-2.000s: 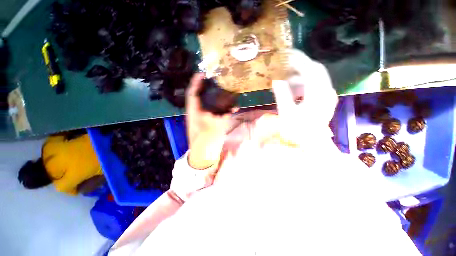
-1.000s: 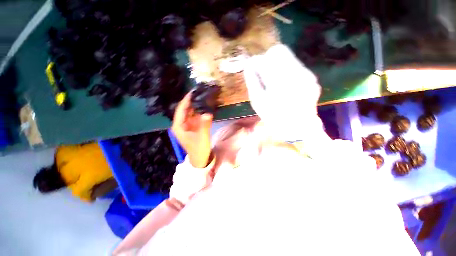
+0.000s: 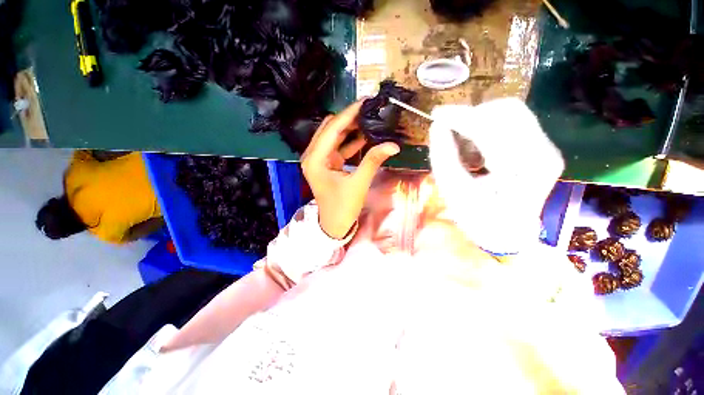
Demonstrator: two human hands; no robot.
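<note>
My left hand [image 3: 345,166], bare, holds a glossy black petalled piece [image 3: 380,117] between thumb and fingers at the front edge of the cardboard pad. My right hand [image 3: 498,166], in an overexposed white glove, holds a thin pale stick [image 3: 411,109]. The tip of the stick touches or lies just over the black piece. A small oval white dish [image 3: 443,73] sits on the tan cardboard pad [image 3: 494,46], beyond my hands.
A large heap of black pieces [image 3: 255,62] lies on the green bench [image 3: 123,116], with a yellow and black cutter [image 3: 84,38] at left. Below are a blue crate [image 3: 168,212], a right bin [image 3: 652,289] with round brownish pieces [image 3: 610,249], and a person in yellow [image 3: 112,193].
The view has shifted, so the pad appears lower and further right. My hands have come together, and the stick now shows at the black piece in my left hand. More dark and white cloth shows at lower left.
</note>
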